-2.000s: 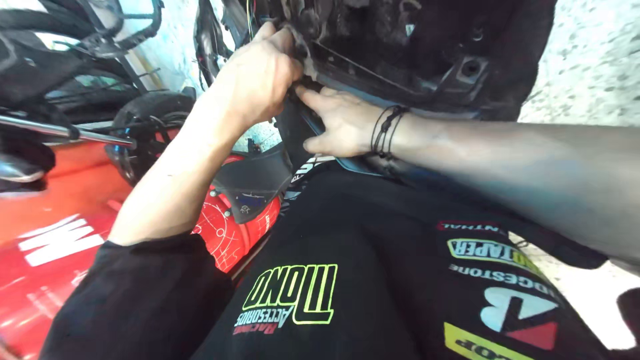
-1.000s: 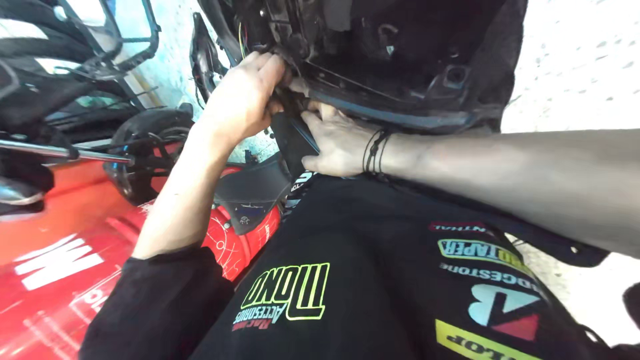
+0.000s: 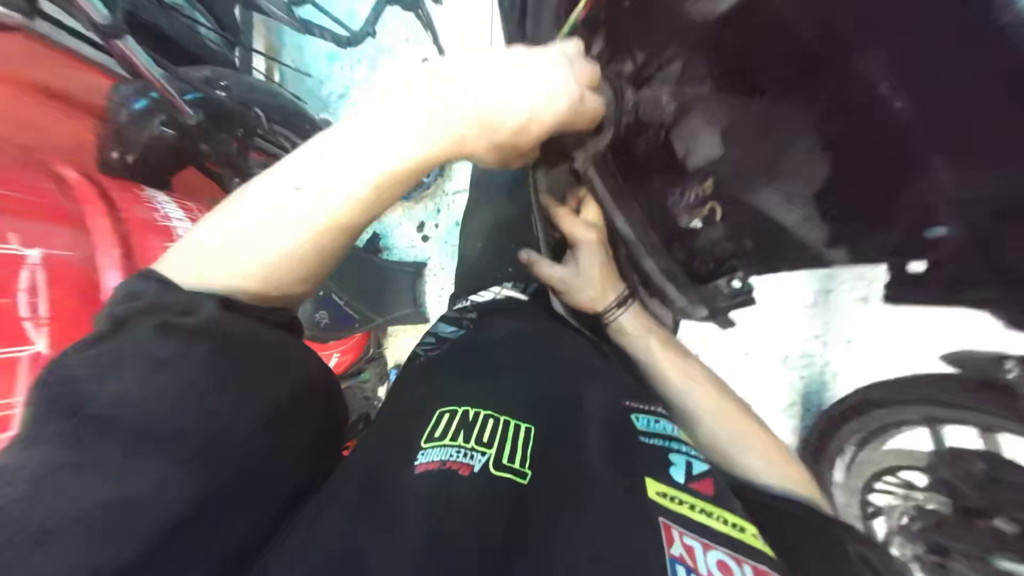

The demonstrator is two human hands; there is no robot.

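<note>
My left hand (image 3: 560, 104) is curled over the upper end of the narrow rim of a dark panel (image 3: 648, 248), which seems to be motorcycle bodywork. Its fingertips are hidden behind the rim. Lower down, my right hand (image 3: 580, 252), with dark cord bracelets at the wrist, rests against the inner side of that rim. Its thumb is spread toward me and its other fingers reach up into the gap; whether they grip anything cannot be seen. Just above my left hand runs a thin yellow-green wire (image 3: 574, 18).
Red motorcycle bodywork (image 3: 48, 240) stands on the left, with a dark rounded part (image 3: 208, 120) beside it. A dark grey plastic piece (image 3: 376, 292) lies between it and me. At the lower right is a motorcycle wheel (image 3: 920, 472). Pale floor shows between these.
The view has swung, and a wheel now shows at the lower right. My hands, side by side earlier, are now one above the other along the rim, my right hand lower.
</note>
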